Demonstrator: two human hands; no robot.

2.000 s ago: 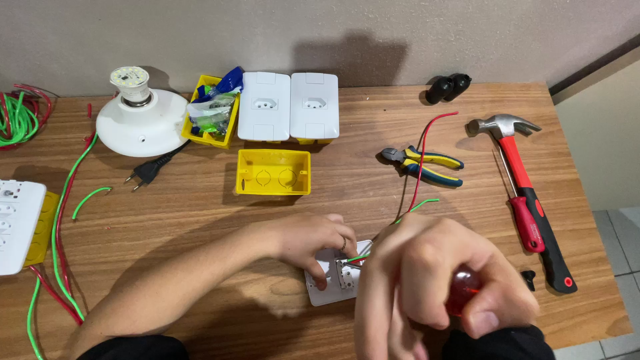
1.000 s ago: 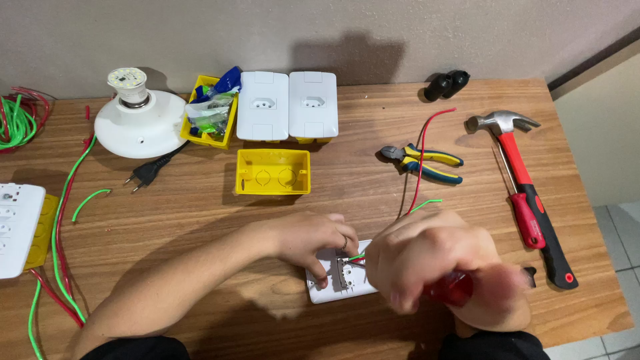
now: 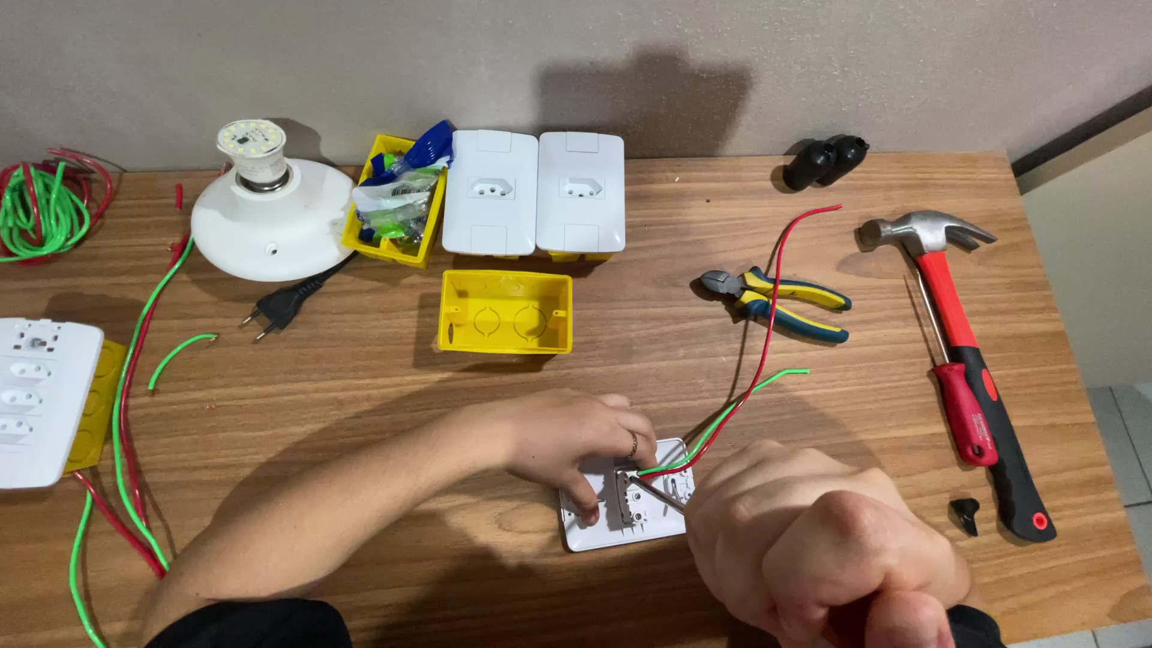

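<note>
My left hand [image 3: 585, 450], with a ring on one finger, presses down on a white outlet plate [image 3: 589, 537] that lies back side up. A green wire [image 3: 759, 387] and a red wire [image 3: 772, 315] run into the socket module [image 3: 633, 504] on its back. My right hand [image 3: 810, 540] is closed around a screwdriver; its red handle is mostly hidden by the fingers. The metal shaft [image 3: 661, 494] slants to the module beside the wire ends. The tip's exact contact cannot be told.
An empty yellow box [image 3: 506, 349], two white outlets [image 3: 490, 225], a parts box [image 3: 387, 252], a white lamp base [image 3: 270, 225] and a plug [image 3: 279, 308] lie beyond. Diagonal cutters [image 3: 792, 306], a claw hammer [image 3: 954, 297] and another screwdriver [image 3: 963, 414] lie right. A multi-outlet plate [image 3: 45, 396] stands left.
My right hand has turned about the screwdriver, and its shaft now shows at the module. My left hand has stayed on the plate.
</note>
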